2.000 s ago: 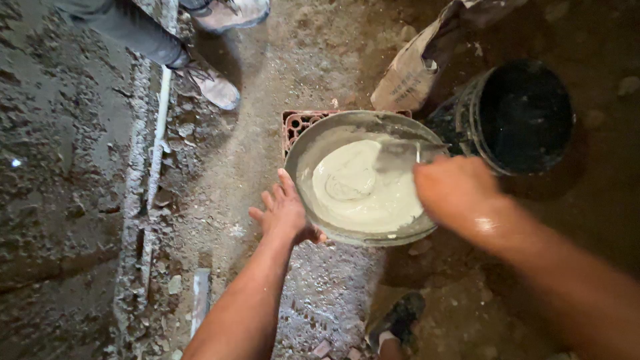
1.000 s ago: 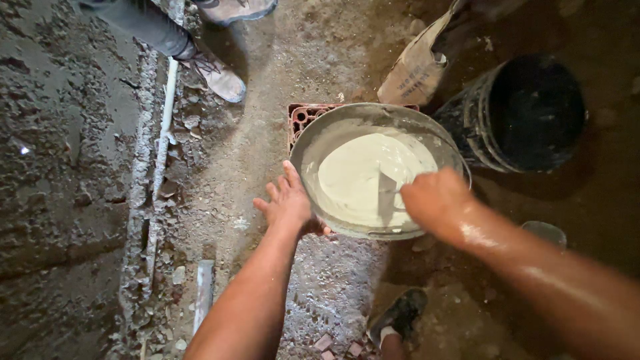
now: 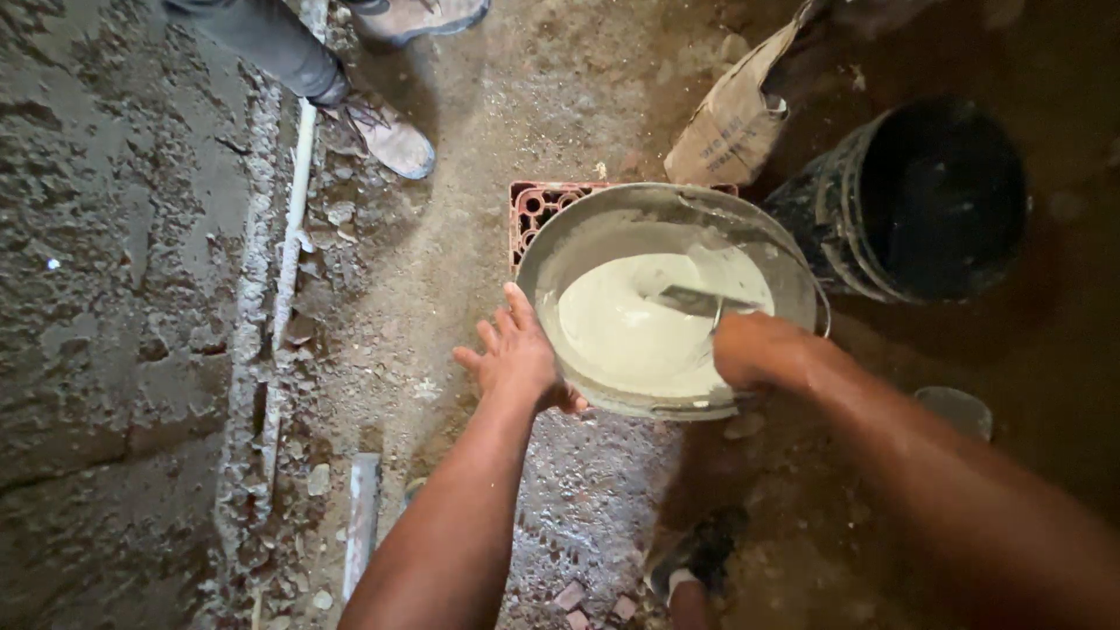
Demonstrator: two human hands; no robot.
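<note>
A round bucket (image 3: pixel 560 262) with a wire handle stands on a red plastic crate (image 3: pixel 525 208), and pale, creamy wet mix (image 3: pixel 612 328) lies inside it. My right hand (image 3: pixel 761 352) is closed around the handle of a trowel (image 3: pixel 700 300), whose flat metal blade dips into the mix; the grip itself is hidden by the fingers. Against the bucket's left outer wall rests my left hand (image 3: pixel 521 354), fingers spread, steadying or touching the side without closing on anything.
Another person's shoes (image 3: pixel 394 140) are at the upper left, beside a pale pipe (image 3: pixel 297 210) along the rough wall. A paper sack (image 3: pixel 731 127) and a black bucket (image 3: pixel 941 201) stand beyond the bucket. A clear container (image 3: pixel 958 411) is at right.
The trowel has swept through the mix, its blade pointing down a second ago and leftward now. My left hand has stayed at the bucket's side.
</note>
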